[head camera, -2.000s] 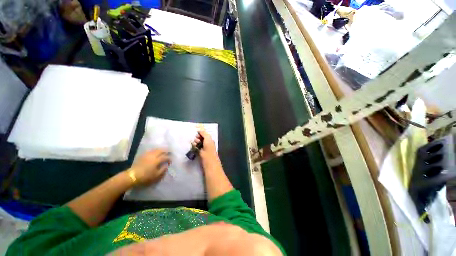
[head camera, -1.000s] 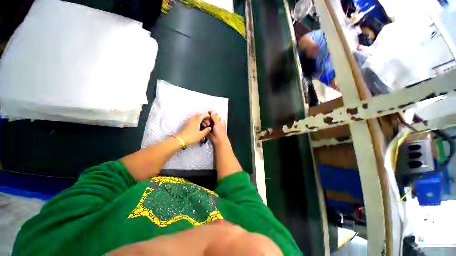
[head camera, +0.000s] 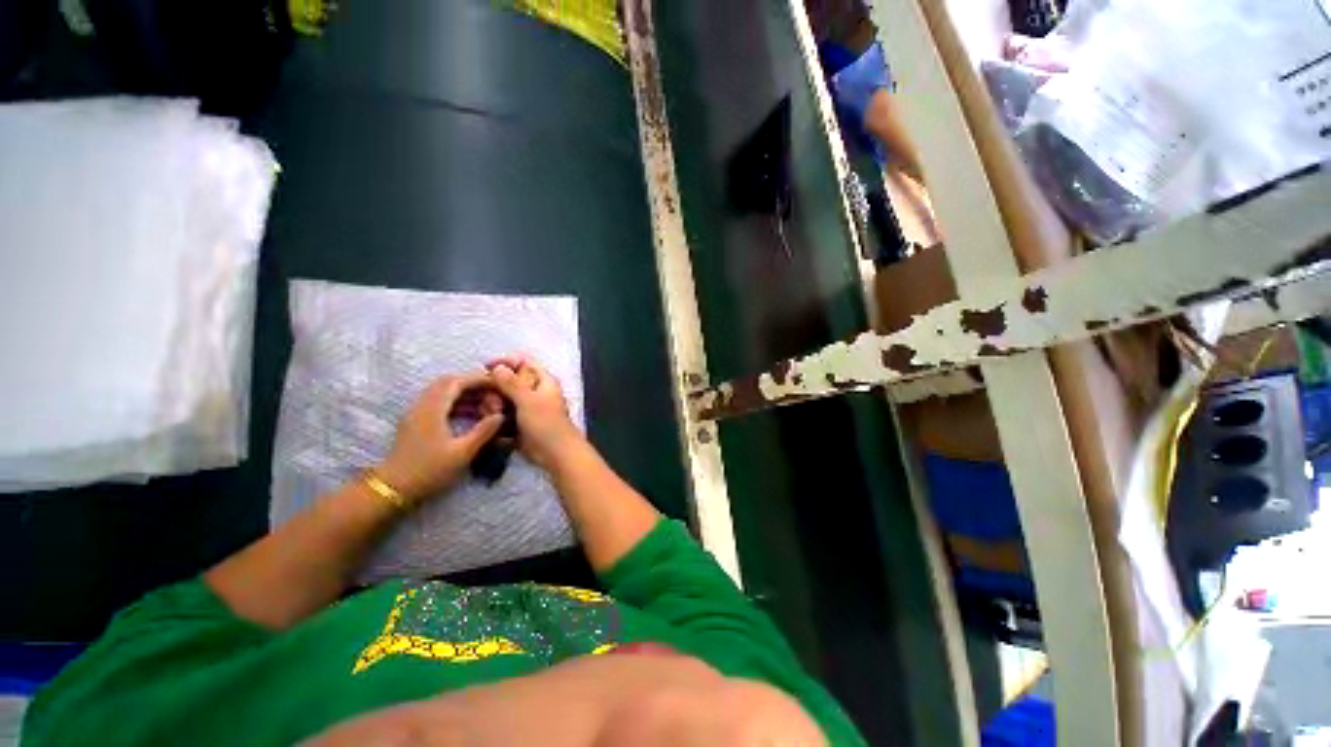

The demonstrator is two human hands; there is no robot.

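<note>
A small black part (head camera: 494, 458) is held between my two hands over a silvery-white textured sheet (head camera: 350, 380) on the dark green bench. My left hand (head camera: 445, 435) curls around the part from the left, thumb and fingers meeting at it. My right hand (head camera: 529, 406) holds it from the right, fingertips touching my left hand. Most of the part is hidden in the fingers; only its dark lower end shows. I cannot tell exactly what it is.
A thick stack of white sheets (head camera: 117, 292) lies at the left. Yellow-green wires (head camera: 581, 24) lie at the far side. A green conveyor with a chipped white frame (head camera: 861, 355) runs at the right, carrying a black unit (head camera: 761, 161). A black socket unit (head camera: 1238, 453) is far right; a person's arm (head camera: 895, 132) shows beyond.
My left hand has come off the sheet to join my right hand at the black part, and both stay together there. A black unit now shows on the conveyor. The view has shifted.
</note>
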